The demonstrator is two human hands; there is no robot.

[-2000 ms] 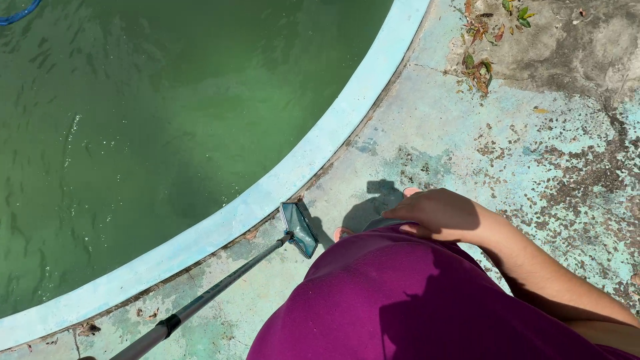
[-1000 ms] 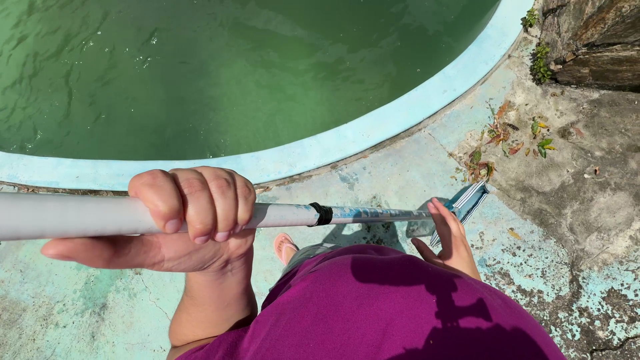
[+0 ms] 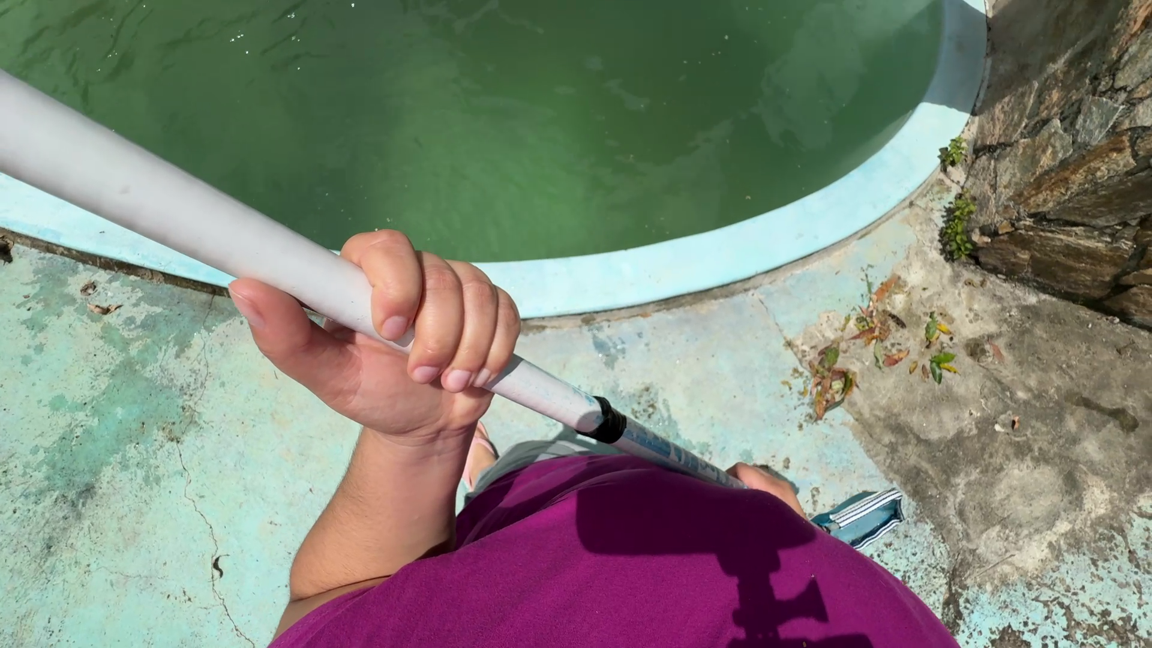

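Note:
My left hand [image 3: 396, 342] is wrapped around a white pole [image 3: 162, 189] that slants from the upper left down to the right. Past a black collar [image 3: 608, 420] the pole turns thinner and runs on to my right hand [image 3: 769, 486]. That hand is at the thin section, mostly hidden behind my purple shirt, so its grip cannot be made out. Beyond it, a blue tool head with a striped edge [image 3: 862, 518], perhaps a pool brush or skimmer, shows low over the deck. Its joint with the pole is hidden.
Green water [image 3: 540, 126] fills a pool with a curved light-blue rim [image 3: 648, 270]. A rough stone wall [image 3: 1071, 180] rises at the right, with small plants [image 3: 958, 225] at its foot. Dry leaves [image 3: 832, 378] lie on the cracked, peeling deck [image 3: 117, 432]. My sandalled foot [image 3: 480, 454] partly shows.
The tool head was by the pool rim at first and is now at my right side. My left hand came into view on the pole, which has since tilted, its near end rising. The view has shifted right.

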